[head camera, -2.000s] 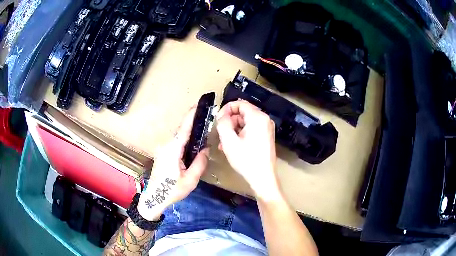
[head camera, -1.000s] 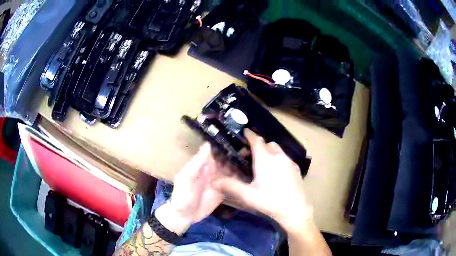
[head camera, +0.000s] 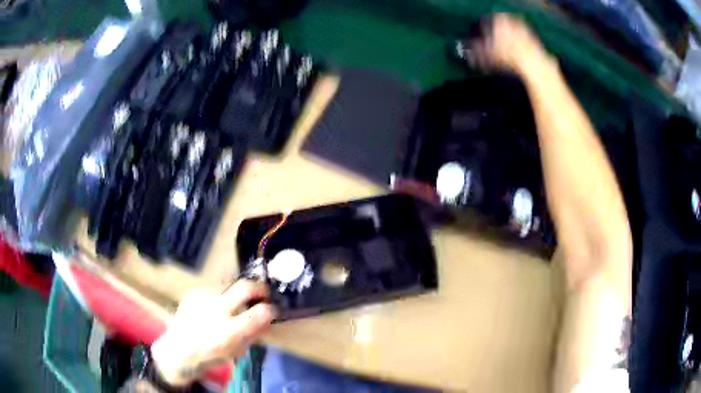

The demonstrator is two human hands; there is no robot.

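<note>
A black rectangular housing (head camera: 384, 253) lies open side up on the cardboard, with a white disc (head camera: 287, 266), a round hole and thin red-yellow wires at its left part. My left hand (head camera: 215, 326) grips its left end; its fingertips are partly hidden and blurred. My right arm reaches to the far right. My right hand (head camera: 507, 44) is small and blurred beside a dark object (head camera: 473, 50) behind the other housings; whether it holds this is unclear.
Black panels (head camera: 177, 153) are stacked at left beside plastic film (head camera: 69, 130). A black mat (head camera: 365, 127) lies behind. Housings with white discs (head camera: 469, 142) stand at right, beside tall black sheets (head camera: 661, 230). A teal bin (head camera: 58, 330) with a red folder (head camera: 107, 299) is lower left.
My hands have separated; the right has moved far forward and right. An open housing with a disc and wires now lies in front of me. The housing that stood on the back mat is gone from there.
</note>
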